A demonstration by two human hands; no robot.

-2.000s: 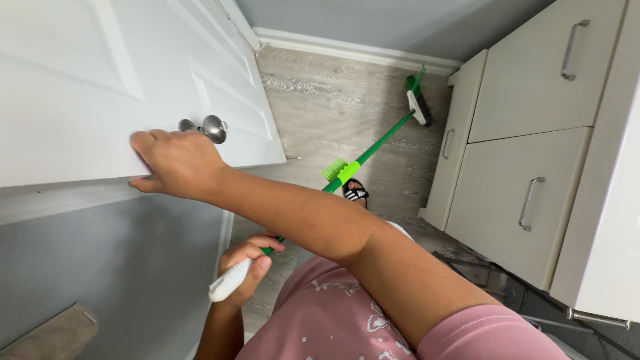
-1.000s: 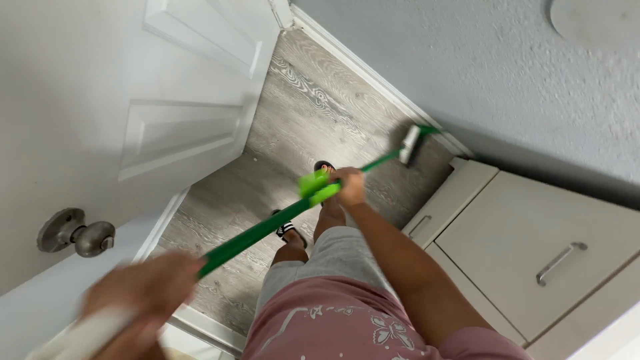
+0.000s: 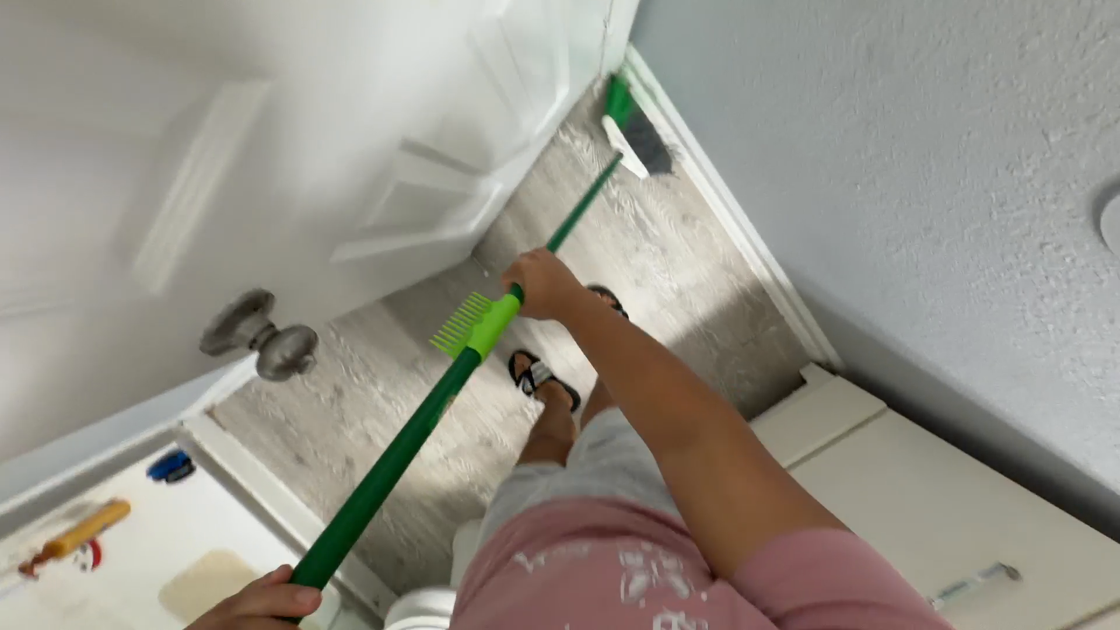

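My right hand (image 3: 544, 284) is closed around the green handle of a broom (image 3: 398, 455), just beyond a bright green comb attachment (image 3: 481, 326). Lower down, my left hand (image 3: 262, 604) grips the near end of the same handle, partly cut off by the frame edge. The broom head (image 3: 637, 140), white and green with dark bristles, rests on the wood-look floor in the corner between the open door and the baseboard.
A white panelled door with a metal knob (image 3: 284, 346) stands at left. A textured grey wall with white baseboard (image 3: 744, 227) runs along the right, beside a white drawer cabinet (image 3: 945, 490). My sandalled feet (image 3: 542, 378) are on the floor. Several items lie on a white surface at lower left.
The broom head has moved along the wall, from near the cabinet to the corner by the door. My left hand, on the door two seconds ago, is on the broom handle. The view has turned.
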